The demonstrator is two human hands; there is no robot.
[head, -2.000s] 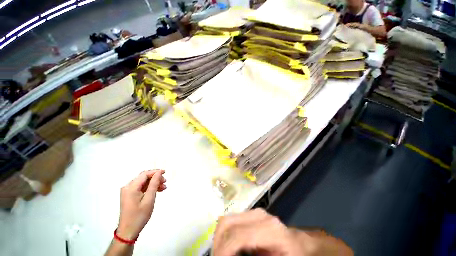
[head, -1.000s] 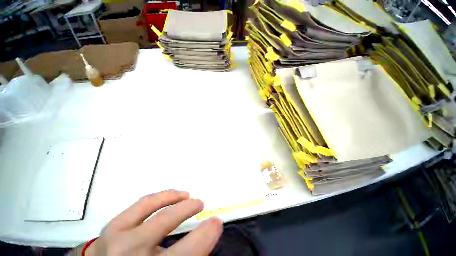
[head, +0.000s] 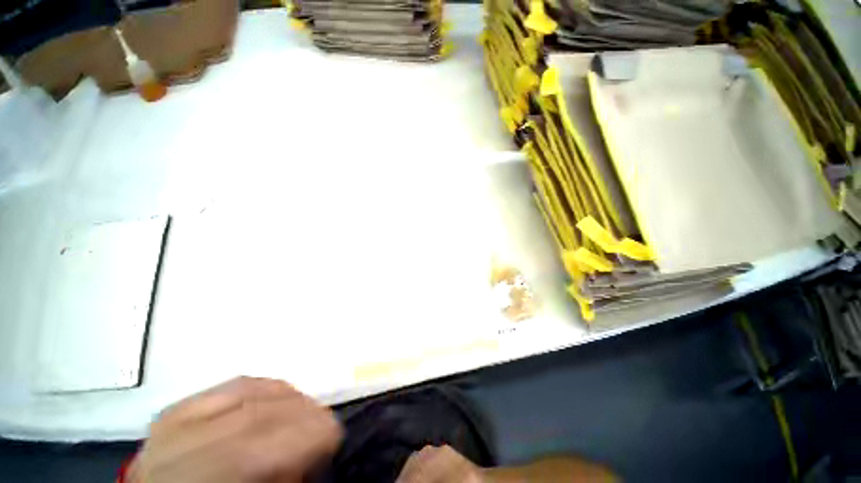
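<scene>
My left hand [head: 247,429] is low in the picture at the table's front edge, blurred, its fingers curled and hidden. My right hand [head: 442,464] is cut off by the bottom edge, with only part of it showing. I cannot tell whether either hand holds anything. A stack of grey-beige panels [head: 727,179] with yellow binding lies at the right of the white table [head: 330,226]. A small amber and white patch [head: 514,291] lies left of it; I cannot tell what it is. A faint yellow strip [head: 425,357] lies along the front edge.
A white board [head: 99,307] with a dark edge lies at the left. A small bottle with orange content [head: 146,80] stands at the far left by brown cardboard [head: 189,42]. Another panel stack [head: 373,26] is at the far side. A dark round shape [head: 411,434] is below the front edge.
The view has swung left and down from the stacks. My left hand has moved lower left, its fingers now curled; my right hand, out of view one second ago, shows at the bottom.
</scene>
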